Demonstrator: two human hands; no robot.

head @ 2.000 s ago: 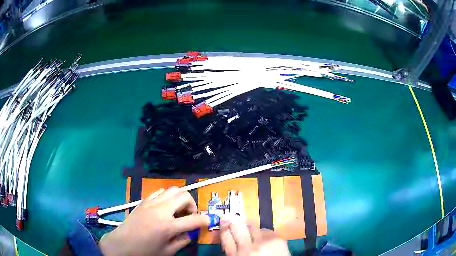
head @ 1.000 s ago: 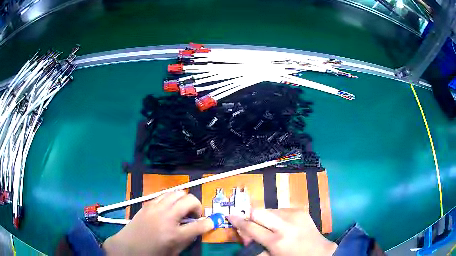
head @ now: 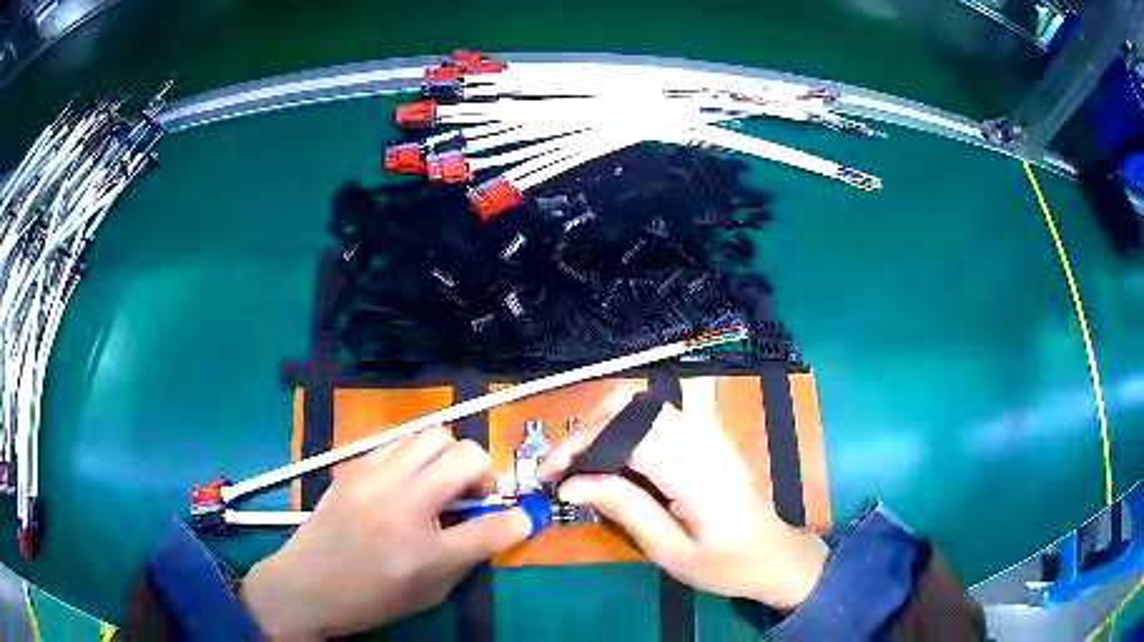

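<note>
The metal assembly fixture (head: 532, 449) stands on the orange base board (head: 389, 408), partly hidden by my fingers. My left hand (head: 376, 527), with a blue wrap on a fingertip, pinches the lower branch of the wire harness (head: 266, 517) at the fixture. The harness's red connector (head: 208, 498) lies to the left. Its upper white branch (head: 552, 386) runs across the board, coloured wire ends free at the housing heap. My right hand (head: 709, 514) holds a flat dark hand tool (head: 617, 436), its fingertips beside the left ones. Fine contact at the fingertips is hidden.
The black housing heap (head: 552, 289) lies behind the board. Behind it is the central harness pile (head: 627, 107), red connectors to the left. The left harness bundle (head: 44, 263) lies at far left. Black strips (head: 784, 470) cross the board. A yellow line (head: 1066, 289) runs at right.
My right hand has lifted and turned over the fixture, and the dark tool now shows in it. My left hand stays at the fixture. The whole scene has shifted up in the view.
</note>
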